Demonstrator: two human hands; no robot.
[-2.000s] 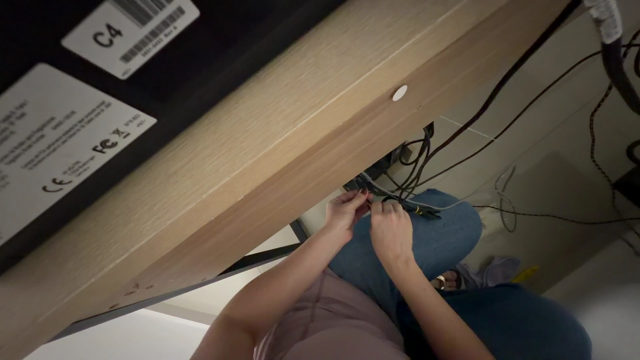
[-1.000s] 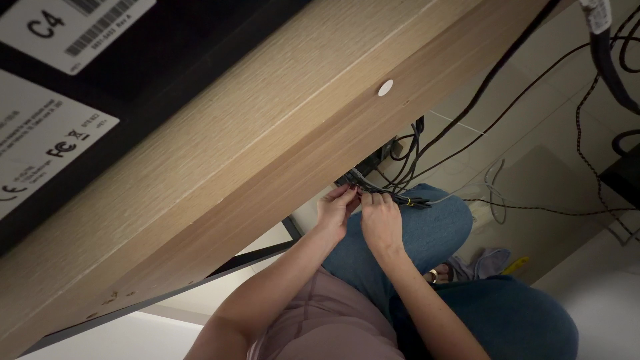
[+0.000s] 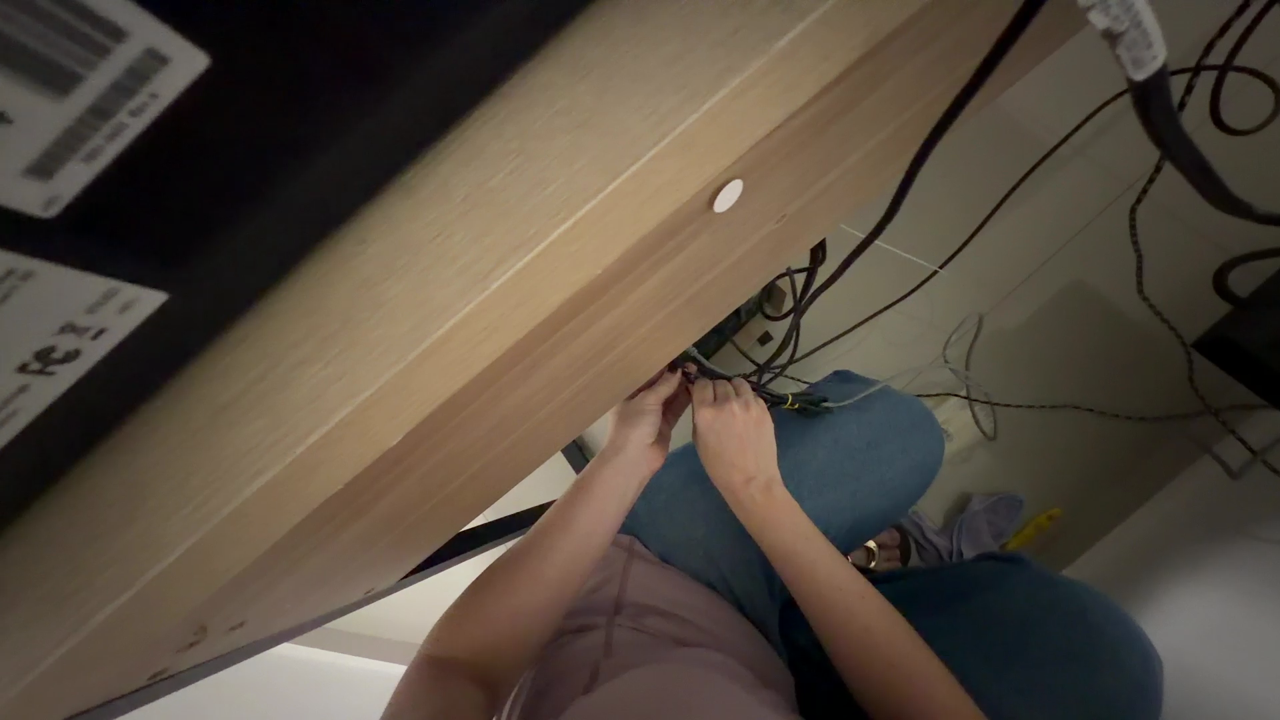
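Both my hands work close together at a bundle of dark cables (image 3: 800, 400), beside the lower edge of a wooden desk panel (image 3: 560, 330). My left hand (image 3: 645, 415) has its thumb and fingertips pinched on a small dark part of the bundle. Right beside it, my right hand (image 3: 735, 430) has its fingers curled over the same cables. The exact piece between the fingertips is too small to tell. A yellow tie (image 3: 792, 401) wraps the bundle just right of my right hand, above my jeans-covered knee. A thin grey cable (image 3: 890, 385) runs off to the right.
A black device with printed labels (image 3: 400, 90) fills the upper left. Thick black cables (image 3: 935, 140) hang across the upper right, and a braided cable (image 3: 1060, 405) crosses the floor. A black box (image 3: 1245, 335) is at the right edge. A grey cloth (image 3: 965, 525) and a yellow item (image 3: 1033, 528) lie near my foot.
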